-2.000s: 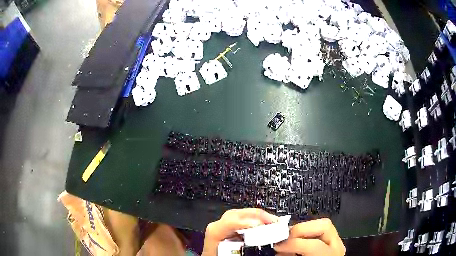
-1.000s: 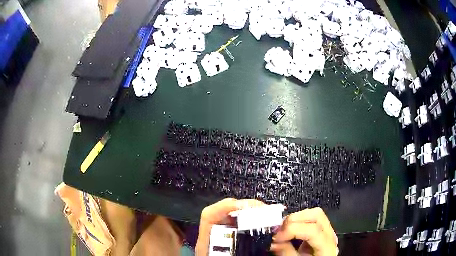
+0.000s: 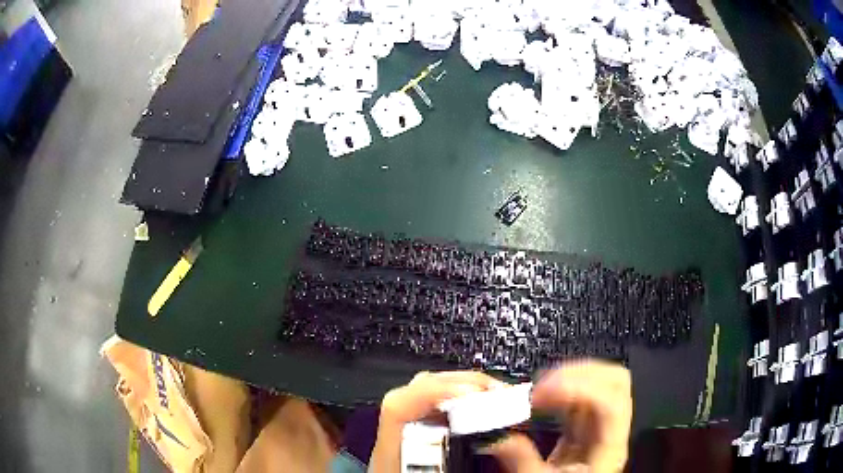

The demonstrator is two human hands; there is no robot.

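Note:
My left hand (image 3: 413, 406), at the bottom centre, holds a part-built module with white housings (image 3: 488, 407) and a dark middle. My right hand (image 3: 592, 416) is blurred at the module's right side, thumb and fingers apart around its edge; whether it grips anything is not clear. Black inserts (image 3: 499, 268) lie in about three long rows just beyond the hands. One black insert (image 3: 510, 209) lies alone above the rows. White housings (image 3: 397, 114) lie in a large loose heap at the back of the green bench.
Black foam pads (image 3: 171, 171) and a blue sheet (image 3: 251, 106) are at left. A yellow-handled tool (image 3: 174, 280) lies at the left bench edge. Black foam rows with white pieces (image 3: 786, 282) stand at right. A pale strip (image 3: 710, 379) lies near them. Thin metal slivers (image 3: 661, 157) lie by the heap.
The module's white housing has turned in my left hand. My right hand has moved up and turned beside it, now blurred. The view has shifted slightly.

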